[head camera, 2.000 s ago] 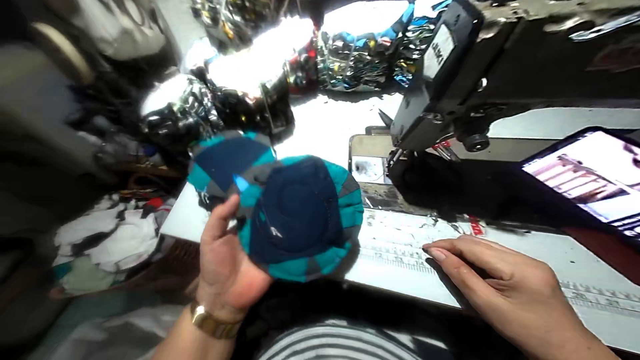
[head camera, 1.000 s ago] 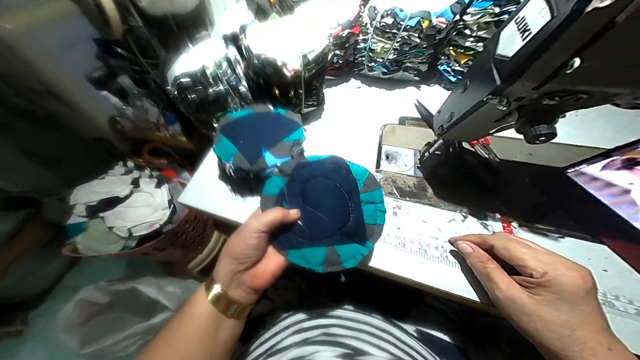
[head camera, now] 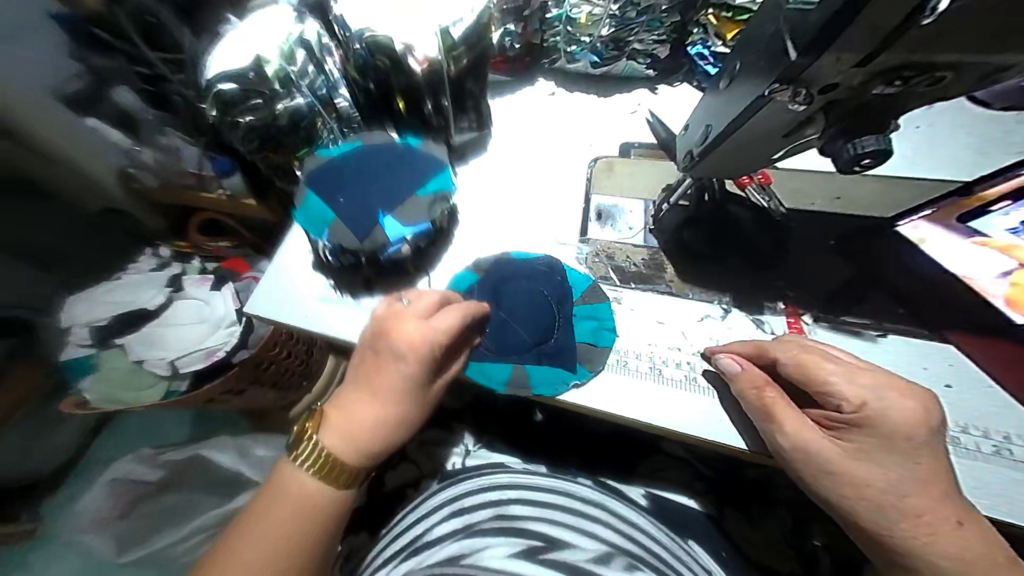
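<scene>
A round patchwork fabric piece (head camera: 524,320), navy in the middle with a teal and grey rim, lies at the front edge of the sewing table. My left hand (head camera: 412,360), with a gold wristwatch, has its thumb and fingers closed at the left side of this piece; whether they pinch the cloth cannot be told. Behind that hand, a stack of similar round pieces (head camera: 376,192) stands at the table's left edge. My right hand (head camera: 848,424) rests on the printed ruler strip (head camera: 656,368), thumb and forefinger nearly together, and whether it holds anything is unclear. An industrial sewing machine (head camera: 768,96) stands beyond.
Shiny plastic-wrapped bundles (head camera: 400,72) and piles of fabric scraps (head camera: 608,32) stand at the back. Small red-handled tools (head camera: 756,188) lie by the needle area. At right is a lit phone or tablet (head camera: 976,240). A brown basket (head camera: 272,368) of cloth pieces stands at lower left.
The round piece, raised in my left hand two seconds ago, now lies on the table. My left hand has turned from palm up to back up. My right hand has stayed on the table.
</scene>
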